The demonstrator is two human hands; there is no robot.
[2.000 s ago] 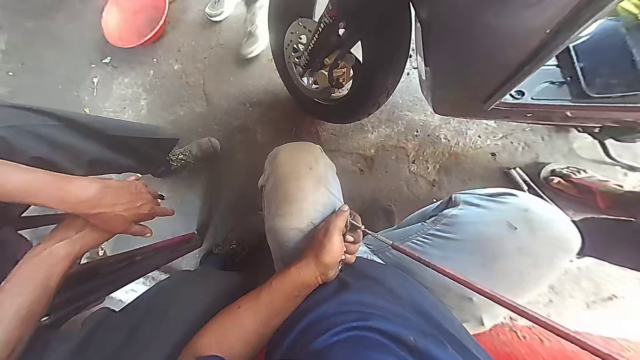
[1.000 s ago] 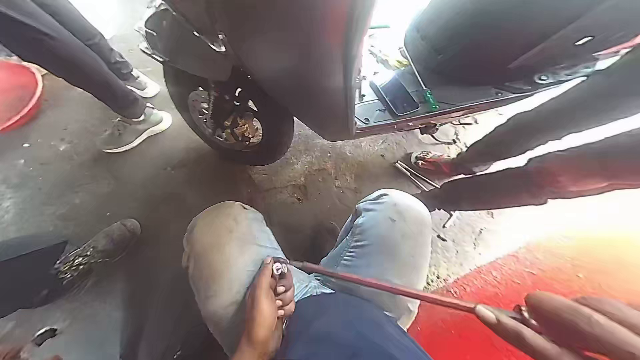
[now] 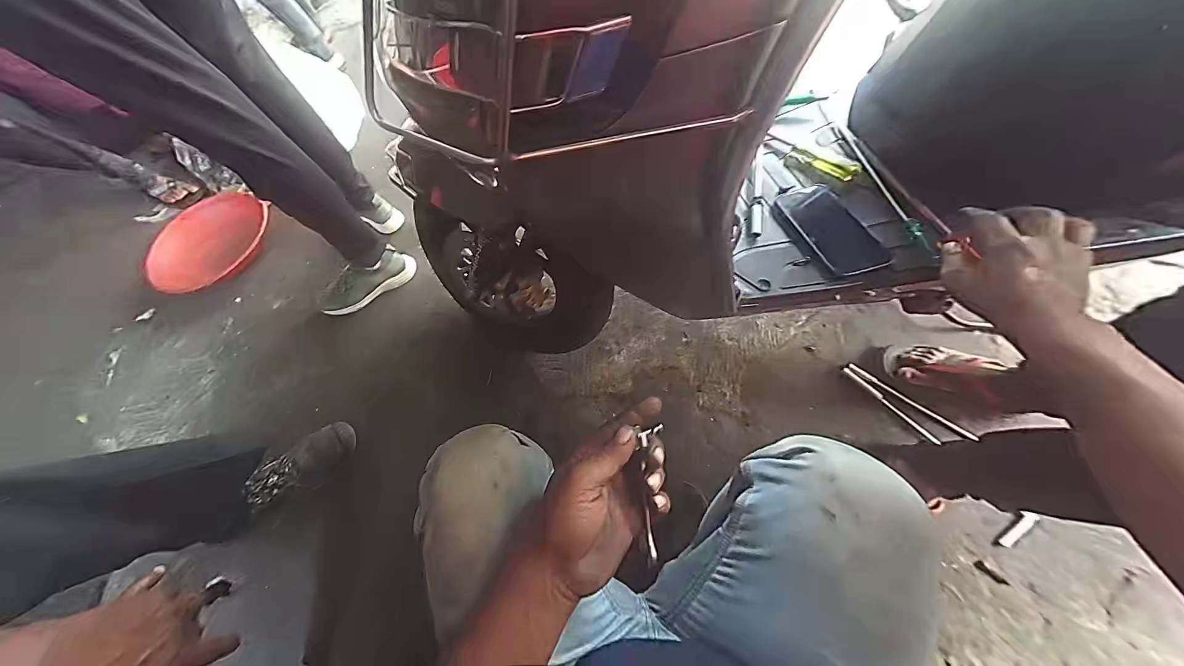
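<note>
Low in the middle, my left hand (image 3: 601,509) holds a small metal part (image 3: 647,435) with a thin dark piece hanging below it. My right hand (image 3: 1017,268) is over the scooter's footboard (image 3: 795,289), its fingers around the red end of a long thin rod (image 3: 902,180). Beside that rod lies a green-handled screwdriver (image 3: 916,233). A dark phone (image 3: 832,229), a yellow-handled screwdriver (image 3: 823,164) and a metal socket or tube (image 3: 757,211) are also on the footboard. The scooter's front wheel (image 3: 527,296) stands ahead of my knees.
A red basin (image 3: 208,242) sits on the ground at the left. One person stands near it in grey shoes (image 3: 370,282); another person's hand (image 3: 139,620) is at the lower left. Thin metal rods (image 3: 906,402) lie beside a sandalled foot (image 3: 953,361) at the right.
My right hand has moved from the lower right to the footboard with the long rod. The rod's tip, a second ago at my left hand, is now away from it. The view has shifted.
</note>
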